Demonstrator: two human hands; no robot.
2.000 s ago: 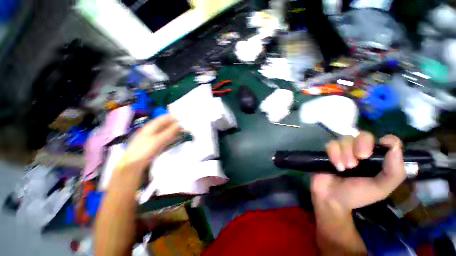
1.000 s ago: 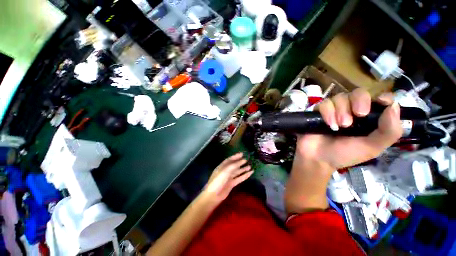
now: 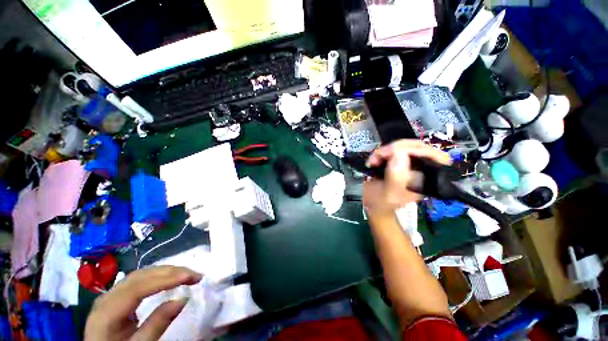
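My right hand (image 3: 393,180) is closed around the black electric screwdriver (image 3: 437,183). Its narrow end points left, just below the compartmented parts box (image 3: 472,126), and its cord trails to the lower right. A white security camera with an arm and bracket (image 3: 227,250) lies on the left front of the green mat. My left hand (image 3: 137,303) is at the lower left beside the camera's white lower body. Its thumb and fingers are apart, with nothing seen between them. Whether it touches the camera I cannot tell.
A black mouse (image 3: 291,176), red-handled pliers (image 3: 251,153) and crumpled white tissue (image 3: 329,192) lie beyond the camera. A keyboard (image 3: 200,90) and monitor stand at the back. Blue blocks (image 3: 100,226) are at left, round white camera units (image 3: 530,156) at right.
The view has swung back left to the bench. My right hand has moved with the screwdriver from beyond the bench edge to near the parts box. My left hand is now beside the white camera.
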